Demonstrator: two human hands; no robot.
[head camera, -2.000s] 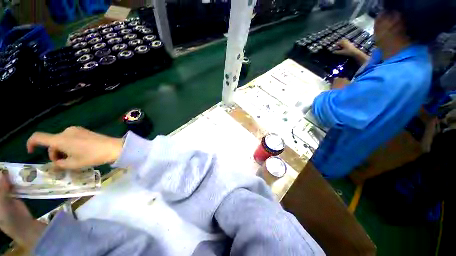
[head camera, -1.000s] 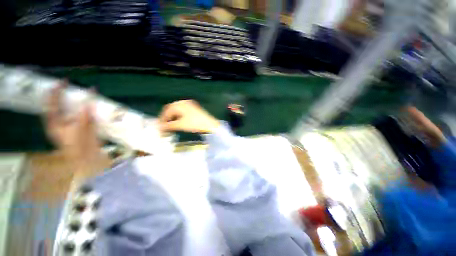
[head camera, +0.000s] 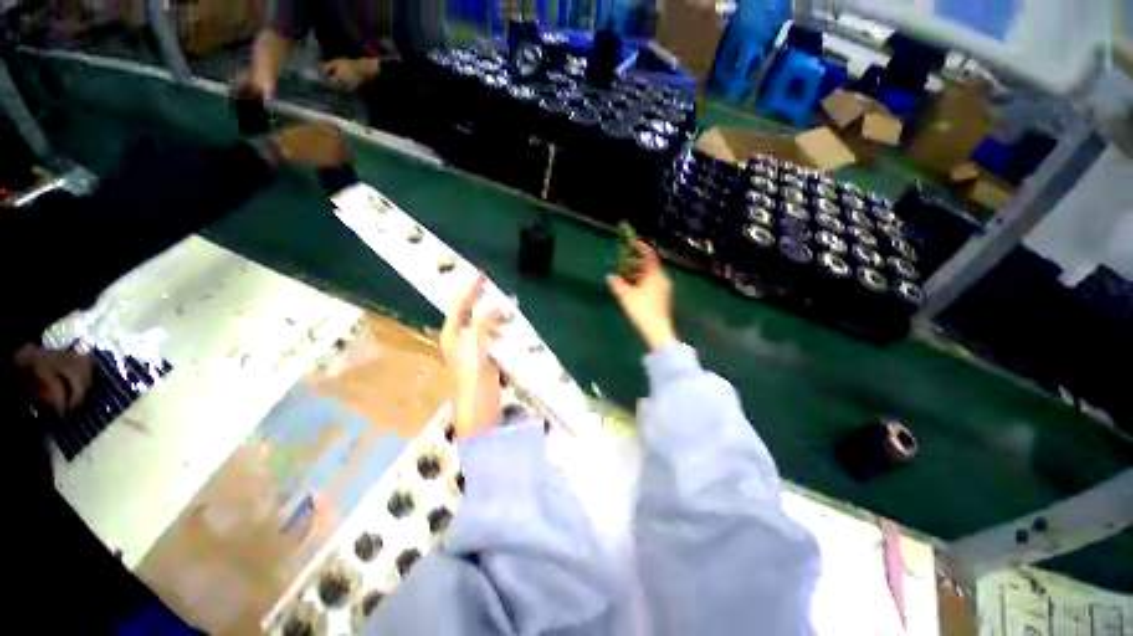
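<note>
My left hand (head camera: 470, 360) holds a long off-white perforated tray (head camera: 388, 245) that slants from upper left to lower right at the belt's near edge. My right hand (head camera: 645, 296) is raised over the green belt with a small brassy ring insert (head camera: 631, 255) pinched in its fingertips. A black cylindrical housing (head camera: 536, 246) stands on the belt between my two hands. A second perforated tray (head camera: 369, 544) with rows of dark holes lies on the bench, partly hidden under my left sleeve.
Another black housing (head camera: 880, 445) lies on the green belt (head camera: 746, 360) at right. Crates of housings (head camera: 830, 236) stand beyond the belt. A coworker's dark sleeve (head camera: 162, 186) reaches over the belt at left. A metal upright (head camera: 1013, 211) is at right.
The view has swung left. My right hand has moved away from the perforated tray and out over the belt, with a ring now visible in its fingers. My left hand still holds the tray.
</note>
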